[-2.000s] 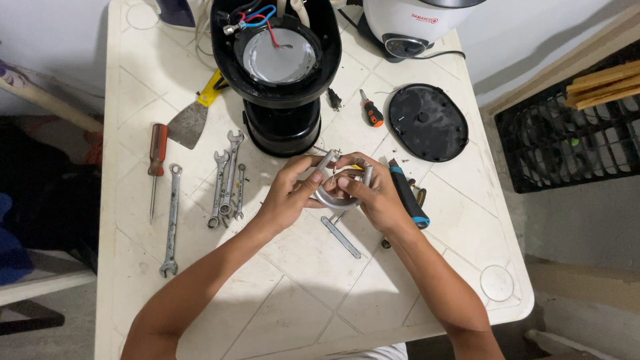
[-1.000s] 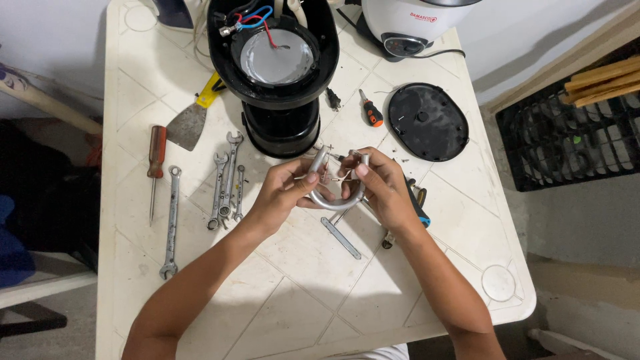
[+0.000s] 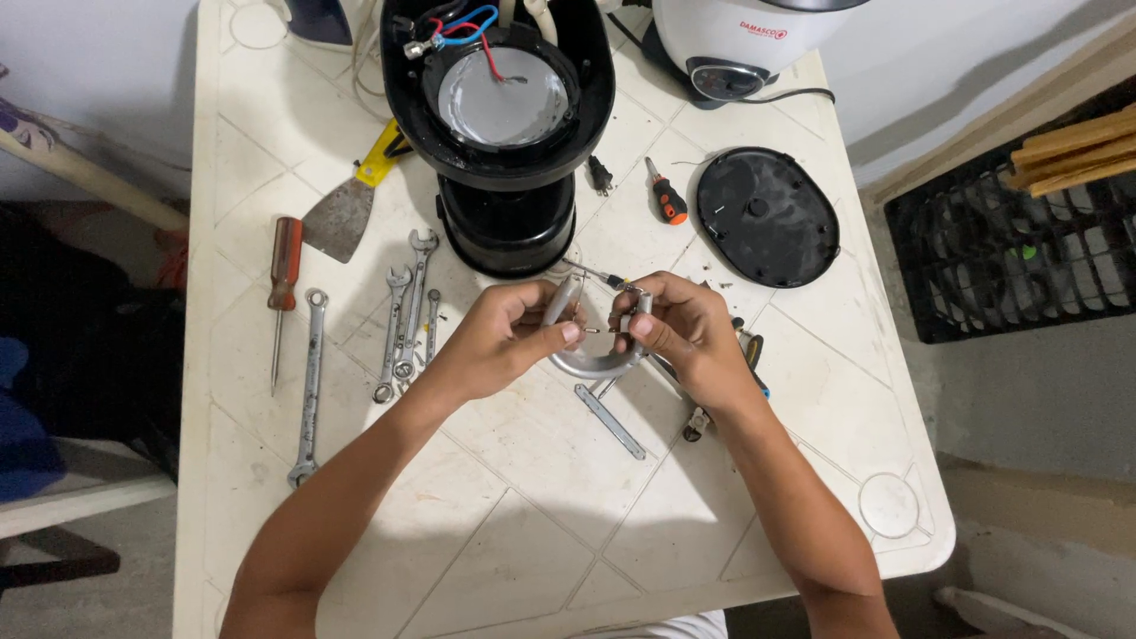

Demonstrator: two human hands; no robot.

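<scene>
Between my hands is a U-shaped metal heating tube (image 3: 596, 366), its bend toward me and both ends up. My left hand (image 3: 519, 333) grips its left end, thumb by a small metal terminal. The right end is in my right hand (image 3: 679, 333), thumb and fingers closed on it. Thin metal leads show between the two ends. Just beyond stands an opened black coffee maker (image 3: 510, 222), with a round metal plate (image 3: 503, 96) and red and blue wires (image 3: 463, 31) in its top. Close below the tube lies a flat metal bracket (image 3: 611, 422).
Several wrenches (image 3: 414, 306), a red-handled screwdriver (image 3: 282, 275) and a putty knife (image 3: 342, 213) lie left on the white table (image 3: 497, 568). On the right are a black oval cover (image 3: 768, 217), a short screwdriver (image 3: 666, 197) and a plug (image 3: 601, 176). A white cooker (image 3: 737, 44) stands behind.
The tube, seen between my hands in both earlier frames, stays there while my fingers have shifted around its ends. The coffee maker and tools have not moved.
</scene>
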